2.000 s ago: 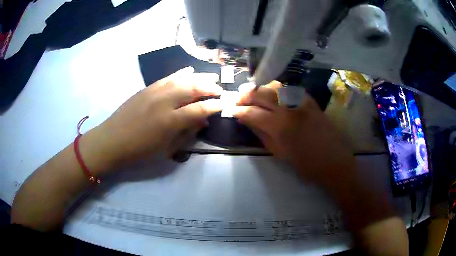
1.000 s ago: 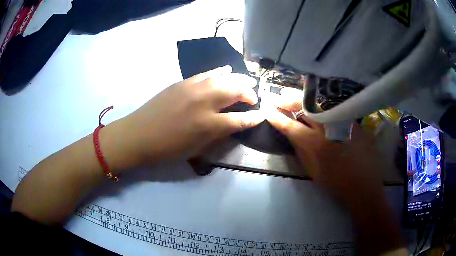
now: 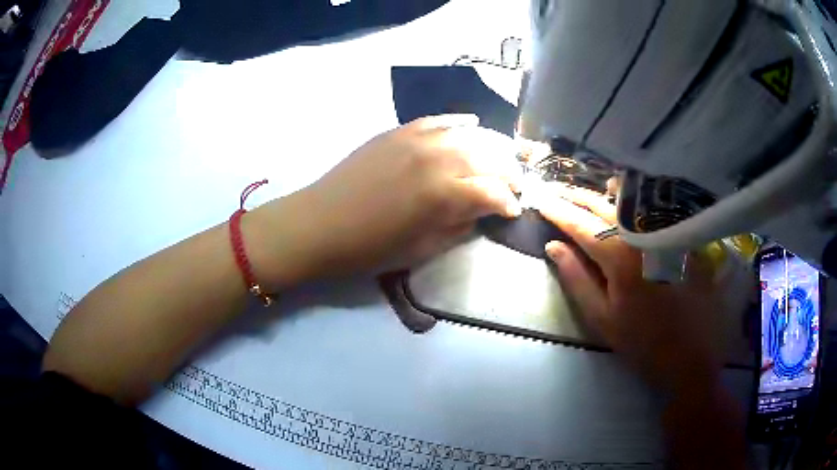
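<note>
A black fabric piece (image 3: 446, 94) lies under the white sewing machine head (image 3: 633, 83), its far left corner showing beyond my left hand. My left hand (image 3: 440, 188) lies flat on the piece, fingers towards the needle area, which is washed out by bright light. My right hand (image 3: 601, 266) rests on the piece from the right, fingertips close to my left fingertips and partly behind the machine's guard. The near edge of the piece shows between the hands over the metal bed plate (image 3: 500, 283). The white label cannot be made out.
Dark fabric pieces (image 3: 101, 87) lie at the far left beside red branding (image 3: 41, 83). A lit smartphone (image 3: 787, 330) lies at the right, with yellow packets (image 3: 734, 246) beside it. A printed ruler scale (image 3: 303, 424) runs along the table's front edge.
The view has shifted left, so the machine and hands appear further right. The hands stay on the fabric near the needle. The white label seen between the fingers earlier no longer shows.
</note>
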